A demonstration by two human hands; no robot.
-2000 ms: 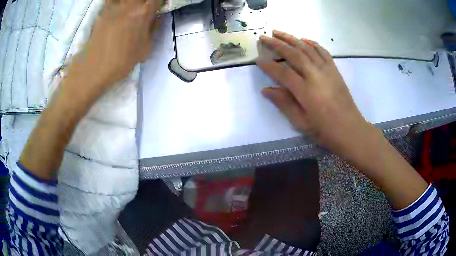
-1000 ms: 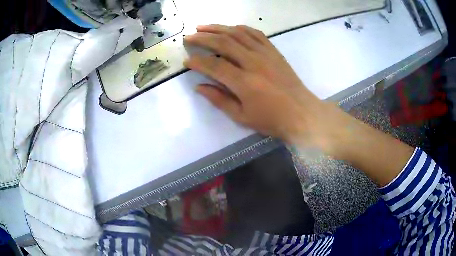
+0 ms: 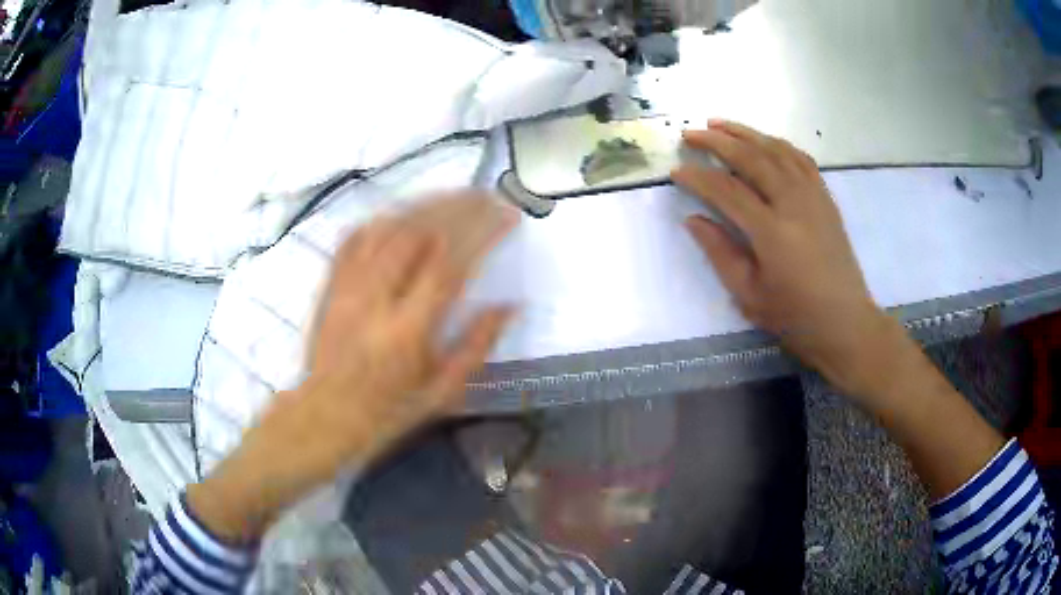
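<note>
White quilted padding [image 3: 279,99] lies over the left of the table, and a narrow end of it reaches to the presser foot and needle area [image 3: 617,99]. A dark strip runs along one of its seams. A lower part hangs over the table's front edge. My left hand [image 3: 401,296] is blurred, over the padding's right border, fingers apart; no cloth shows gripped in it. My right hand [image 3: 768,221] rests with its fingertips at the front edge of the machine bed [image 3: 931,93], fingers spread, holding nothing.
The white table [image 3: 617,279] has a grey, worn front edge. The sewing machine head [image 3: 617,18] is cut off at the top. Dark and blue piled things [image 3: 35,337] stand at the far left. My striped sleeves and lap are below, above a speckled floor.
My left hand, out of view a second ago, is back over the padding. The padding now spreads wider across the left. The view has turned; my right hand remains by the bed's front edge.
</note>
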